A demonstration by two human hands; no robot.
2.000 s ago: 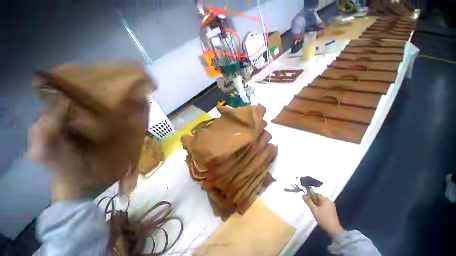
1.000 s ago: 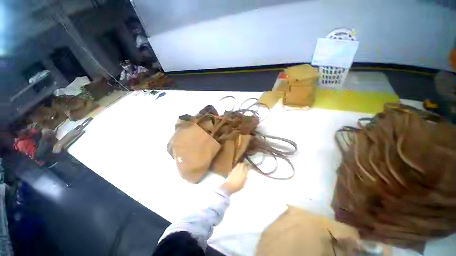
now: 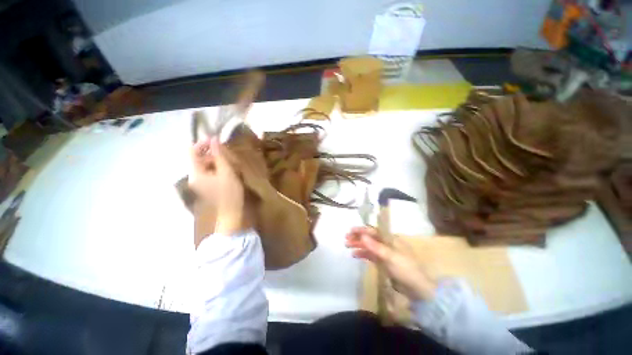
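My left hand (image 3: 218, 177) is blurred and raised over the heap, its fingers closed on a brown bag (image 3: 242, 149) with blurred straps standing up. Under it lies the heap of strapped bags (image 3: 284, 225), its thin loops spread to the right. My right hand (image 3: 391, 260) is around the hammer (image 3: 383, 211), whose dark curved head points up and right. A small pale pointed thing (image 3: 366, 206) shows by the fingers; I cannot tell what it is. The pale tan board (image 3: 471, 267) lies under and right of my right hand.
A tall stack of brown bag bodies (image 3: 492, 173) stands at the right. Behind are small tan pieces (image 3: 360, 83), a yellow sheet (image 3: 426, 96) and a white basket (image 3: 398, 41) by the wall. Part of a green-orange machine (image 3: 568, 35) shows at the upper right.
The view has turned right. My left hand has lifted from the heap's near edge and now holds a bag above it. The hammer and my right hand now show more fully over the board.
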